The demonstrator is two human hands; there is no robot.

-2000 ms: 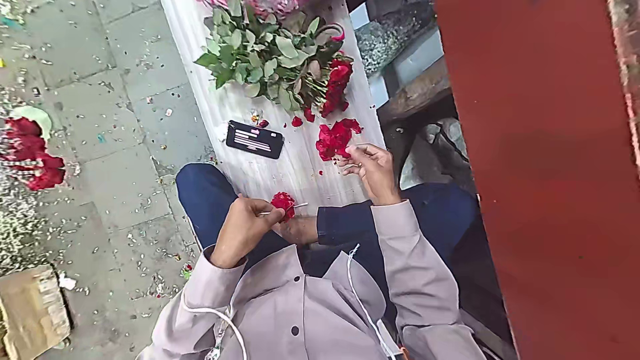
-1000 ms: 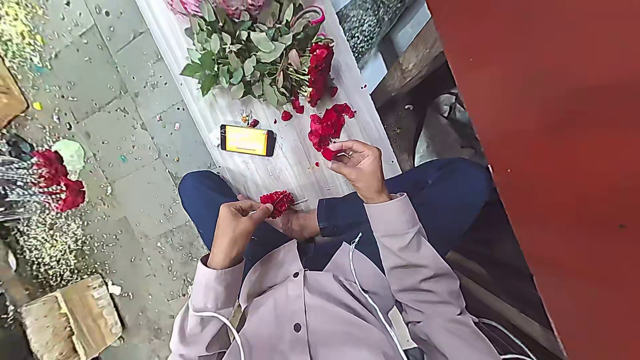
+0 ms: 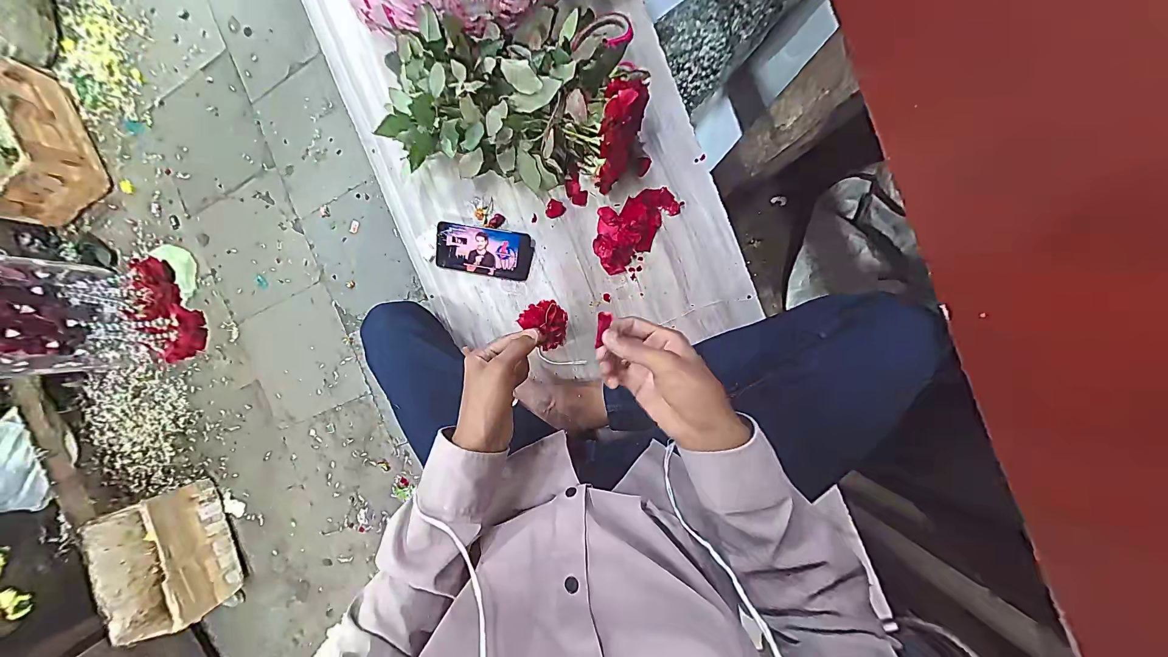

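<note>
My left hand [image 3: 497, 379] pinches a red flower head [image 3: 545, 323] between thumb and fingertips, above the pale wooden board [image 3: 438, 315]. A thin whitish strand [image 3: 564, 362] shows just below the flower. Close by on the right, my right hand [image 3: 662, 370] holds a small red petal [image 3: 603, 329] at its fingertips, apart from the flower. Beyond it on the board lies a loose pile of red petals [image 3: 630, 230]. Red blooms [image 3: 624, 128] with leafy green stems [image 3: 511, 100] lie at the far part of the board.
A lit phone [image 3: 484, 251] lies on the board, left of the petal pile. A red panel [image 3: 1022, 274] rises along the right side. On the floor at left are a wrapped red bouquet [image 3: 164, 310], small white flowers [image 3: 137, 415] and a cardboard piece [image 3: 164, 561].
My right hand has moved away from the petal pile, back toward the flower in my left hand, and holds a petal. The phone's screen picture has changed.
</note>
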